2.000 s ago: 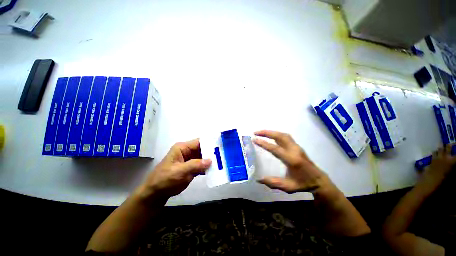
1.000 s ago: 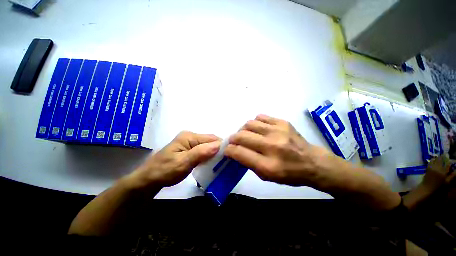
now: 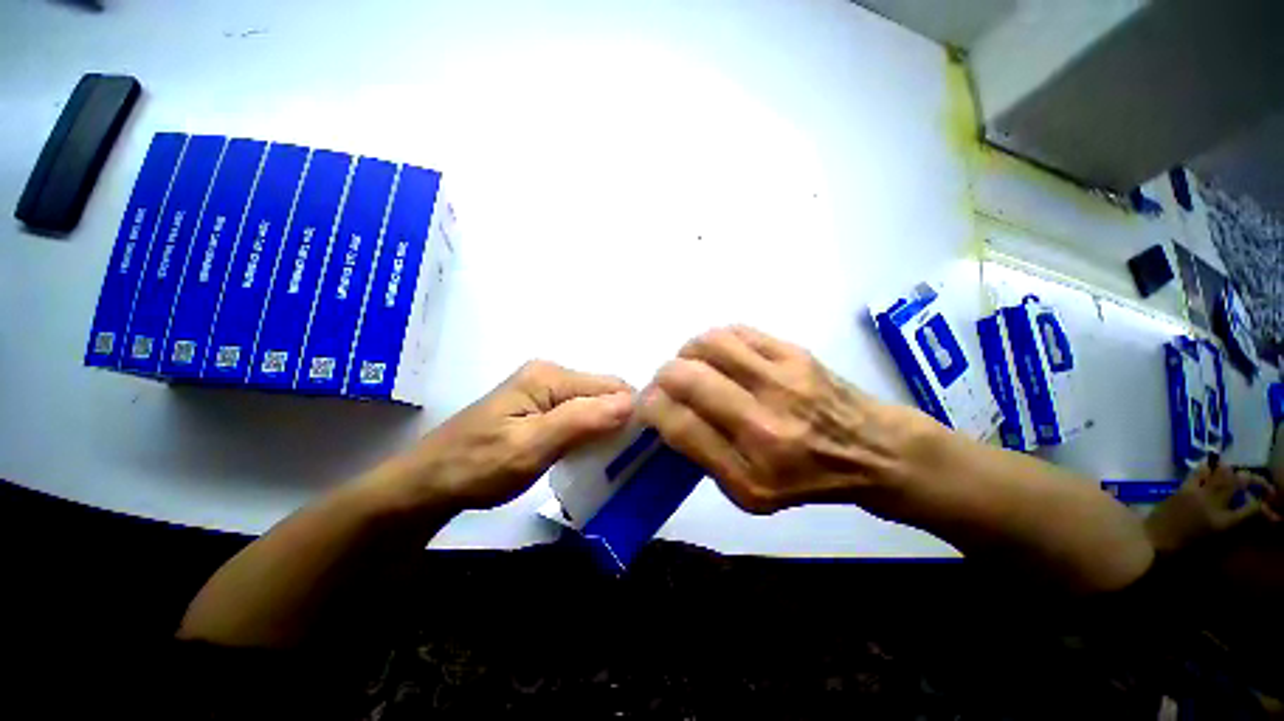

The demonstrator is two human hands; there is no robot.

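Note:
A white and blue retail box [image 3: 641,510] is held tilted at the table's front edge, its blue side facing down and right. My left hand [image 3: 528,430] pinches its upper left part between thumb and fingers. My right hand [image 3: 768,418] is curled over its upper right part, fingertips close to my left thumb. The fingers hide most of the top end of the box. A row of several closed boxes [image 3: 263,264] stands to the left, blue spines side by side.
A black oblong block [image 3: 78,152] lies left of the row. Loose boxes [image 3: 1038,369] lie to the right, one fanned apart [image 3: 936,359]. Another person's hand [image 3: 1214,504] is at the far right by more boxes. A pale pillar [image 3: 1127,85] stands at the back right.
Two seconds ago my right hand was open beside the upright box; it has since closed over the tilted box. Over the last second both hands hold nearly the same pose. The view has shifted slightly.

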